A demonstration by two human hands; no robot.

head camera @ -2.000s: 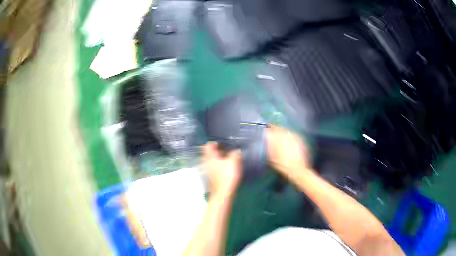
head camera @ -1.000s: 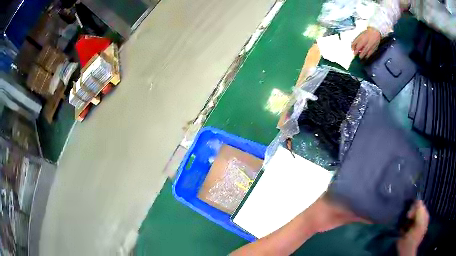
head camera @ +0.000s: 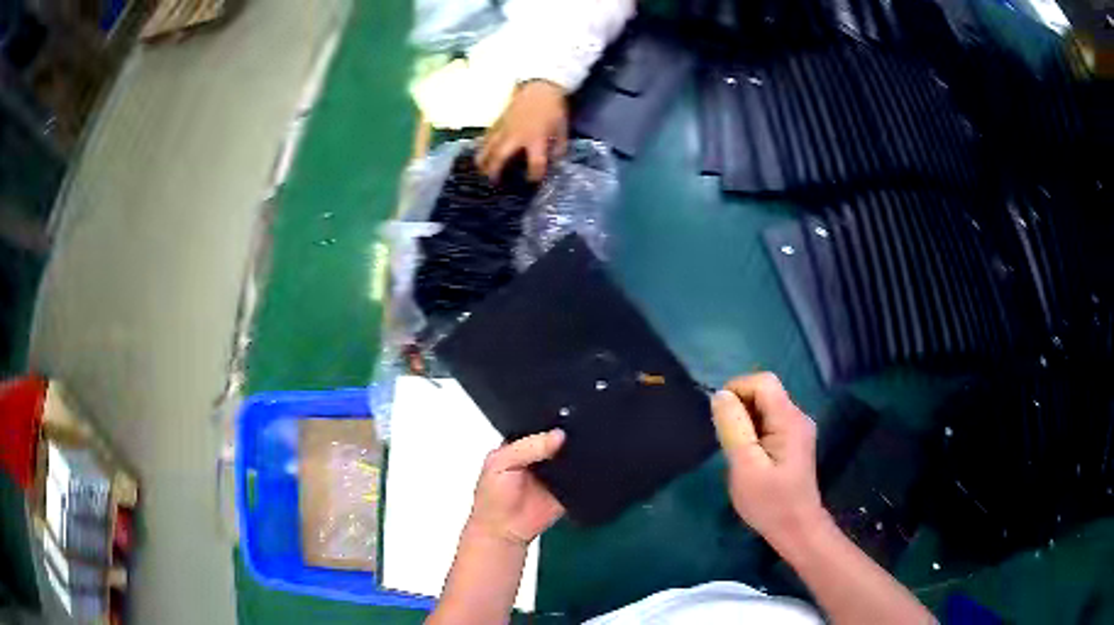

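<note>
A flat black panel [head camera: 574, 354] is held up in front of me, tilted over the green table. Small silver dots and a small orange-yellow tip show on its face. My left hand [head camera: 519, 488] grips its lower left edge, thumb on the face. My right hand [head camera: 770, 452] is at its right corner, fingertips pinched on a thin dark piece, seemingly a cable; most of it is hidden. A heap of black cables [head camera: 464, 244] lies in an open clear bag [head camera: 568, 202] beyond the panel.
Another person's hand [head camera: 531, 128] reaches into the cable heap. Overlapping rows of black panels [head camera: 904, 281] cover the right side. A white board [head camera: 434, 476] overlaps a blue bin [head camera: 271, 488] holding brown cardboard at the lower left. A loaded pallet [head camera: 80, 513] is at far left.
The panel now shows its face with silver dots and is held nearer the middle of the view. The other person's hand has moved onto the cable heap. The view has turned right.
</note>
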